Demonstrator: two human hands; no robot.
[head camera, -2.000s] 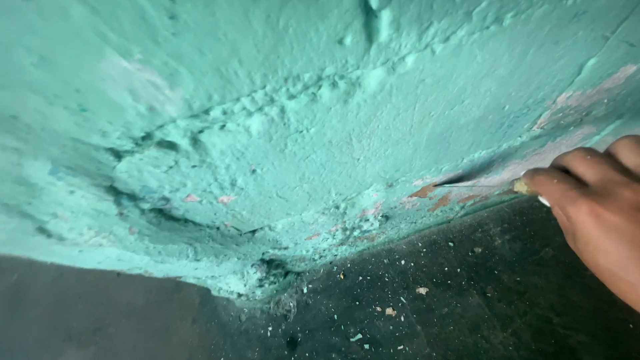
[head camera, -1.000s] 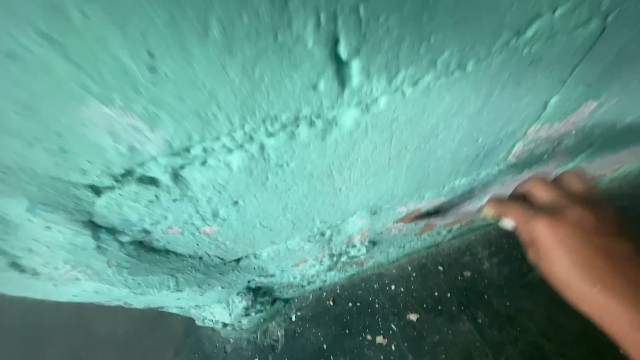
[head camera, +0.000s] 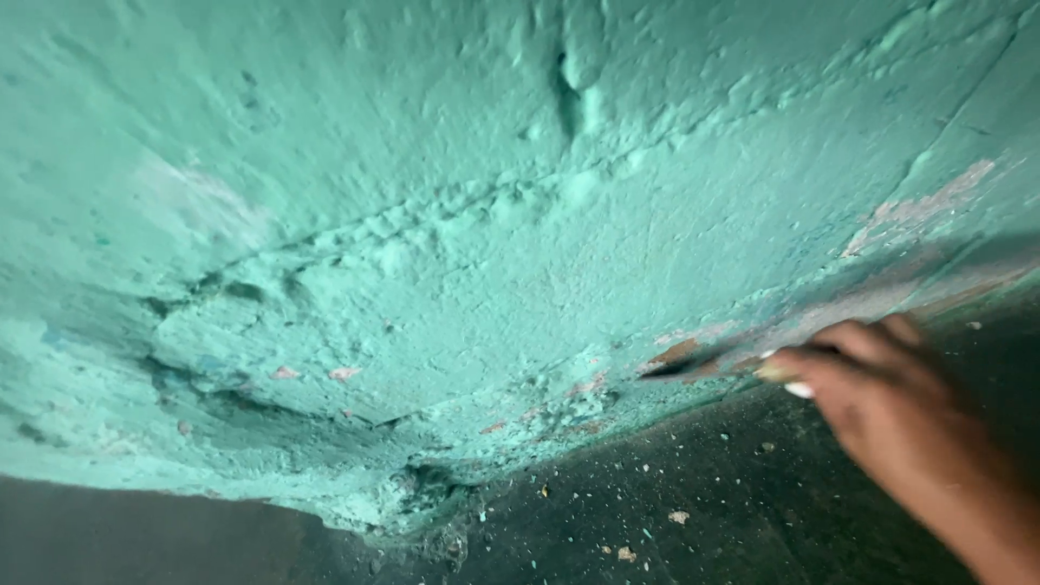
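Observation:
My right hand (head camera: 877, 382) is at the right of the head view, closed around the pale handle (head camera: 777, 369) of a thin-bladed hand tool, likely a scraper. The dark, blurred blade (head camera: 691, 366) points left and lies against the foot of a rough wall painted turquoise (head camera: 528, 292). Around it the paint is off, baring a brown patch (head camera: 674, 351) and a pinkish strip (head camera: 845, 305) that runs to the right behind the hand. My left hand is not in view.
Below the wall lies a dark floor (head camera: 731, 504) strewn with paint flakes and small chips (head camera: 626, 554). The wall's lower corner (head camera: 406, 496) juts out, crumbled and uneven. Cracks and ridges cross the wall, and another pinkish bare patch (head camera: 926, 203) shows at the upper right.
My right hand stays on the tool at the wall's foot, and its blade remains by the brown bare patches. The view has shifted slightly.

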